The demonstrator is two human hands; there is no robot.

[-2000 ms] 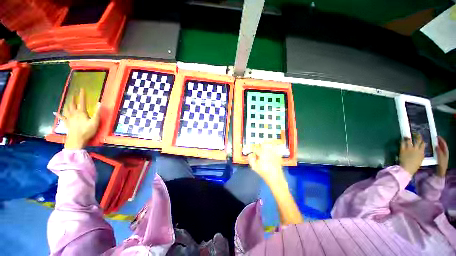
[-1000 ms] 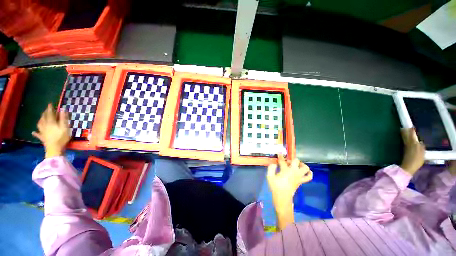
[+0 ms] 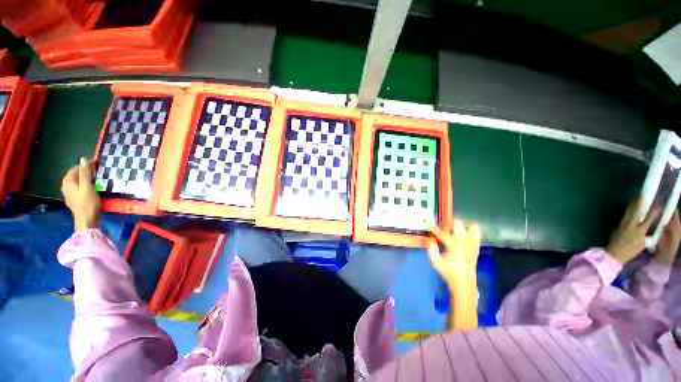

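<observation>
Four tablets in orange foam trays lie side by side. The leftmost tablet shows a checkered grid with a green patch at its lower left corner. The second tablet and third tablet show black-and-white checks. The fourth tablet shows small dark squares on green-white. My left hand is at the leftmost tray's lower left edge, fingers partly curled, holding nothing visible. My right hand is at the fourth tablet's lower right corner, fingers apart, a fingertip by the glass, empty.
Stacked foam trays stand behind at left, and a lower tray stack is below the belt edge. A pale post rises behind the green belt. At right, another person's hands hold a white-framed tablet.
My left hand has moved off the leftmost screen to its edge; that screen went from yellow to checks. My right hand has shifted right and down. The white-framed tablet is now tilted up.
</observation>
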